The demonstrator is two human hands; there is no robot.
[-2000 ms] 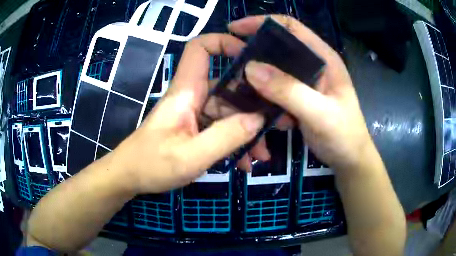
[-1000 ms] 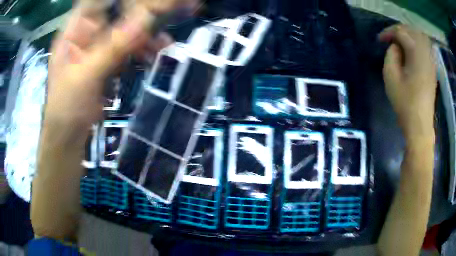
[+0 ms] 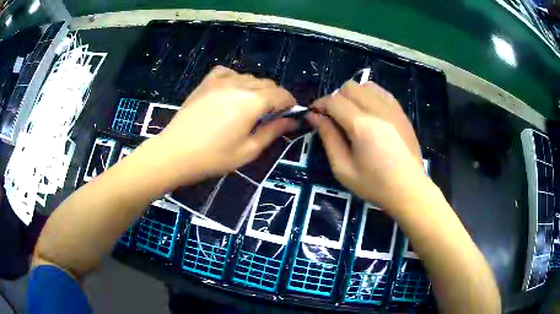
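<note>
My left hand [image 3: 224, 126] pinches a thin dark film piece [image 3: 280, 114], seen nearly edge-on with a whitish edge. My right hand [image 3: 374, 144] meets it at the fingertips and pinches its right end. The die-cut film sheet [image 3: 230, 199] lies below my hands, its upper part mostly hidden by them. Phone front housings [image 3: 319, 245] stand in a row on the glossy black tray [image 3: 258, 52], with white window borders above blue keypad grids. Another housing [image 3: 128, 115] lies sideways behind my left forearm.
A tangled white liner pile [image 3: 46, 132] lies at the left. Gridded film sheets stand at the far left [image 3: 31, 80] and at the right edge [image 3: 537, 208]. A pale rail [image 3: 479, 89] and a green surface [image 3: 430, 37] run behind the tray.
My hands have come together over the film sheet from the left and right sides. The view has shifted, showing more of the green surface and the liner pile.
</note>
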